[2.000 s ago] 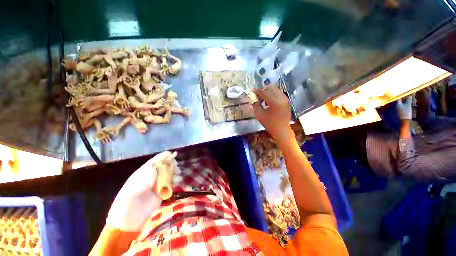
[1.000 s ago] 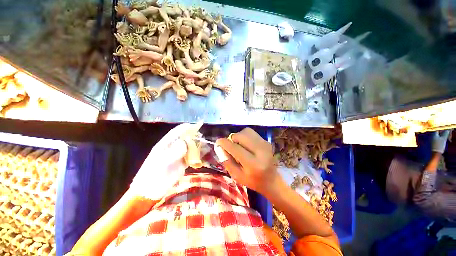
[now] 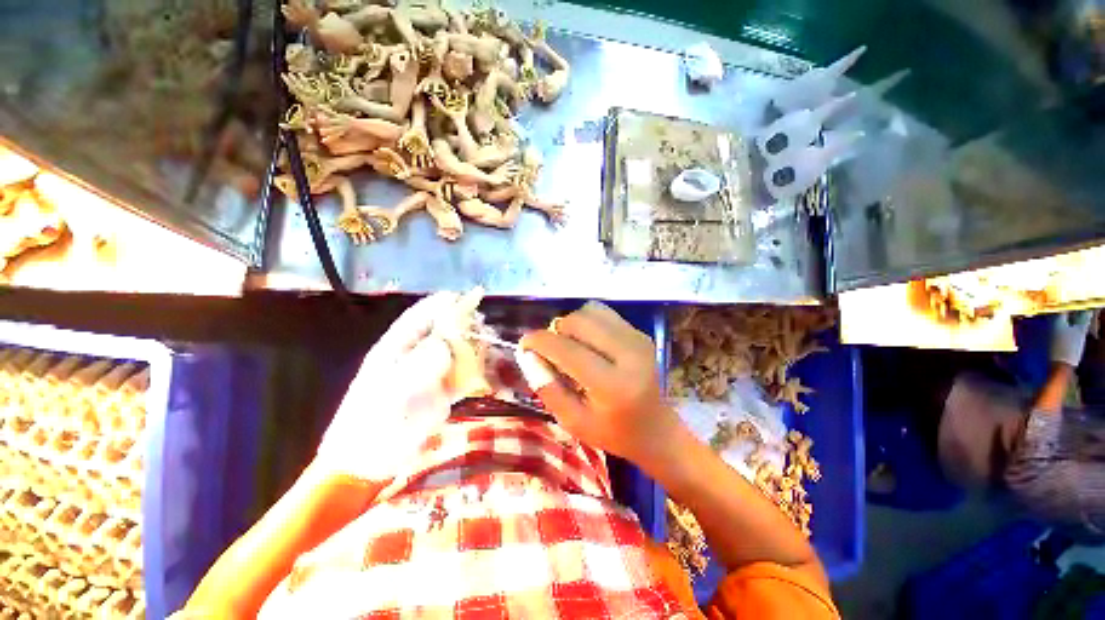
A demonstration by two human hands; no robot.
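Note:
My left hand [image 3: 394, 394], in a white glove, holds a tan moulded limb piece [image 3: 467, 361] over the red and white checked cloth [image 3: 485, 533]. The glare washes out its shape. My right hand [image 3: 600, 375], with a white cover on one fingertip, is close to the piece's right side. Its fingers pinch a thin pale stick [image 3: 503, 343], whose tip is at the piece; contact is too blurred to tell. The square stained board [image 3: 648, 230] on the bench bears a small white cup [image 3: 696, 184].
A jumbled pile of tan limb pieces [image 3: 424, 109] lies left of the board. White bottles [image 3: 794, 151] are right of it. A blue-violet crate [image 3: 158, 460] with rows is left, a blue crate [image 3: 845, 484] right. A black cable [image 3: 311, 218] hangs over the bench. Another person [image 3: 1054, 412] is at right.
My right hand has moved from the cup on the board to the piece in my left hand. Since the middle frame, both hands have barely moved; the piece appears slightly turned.

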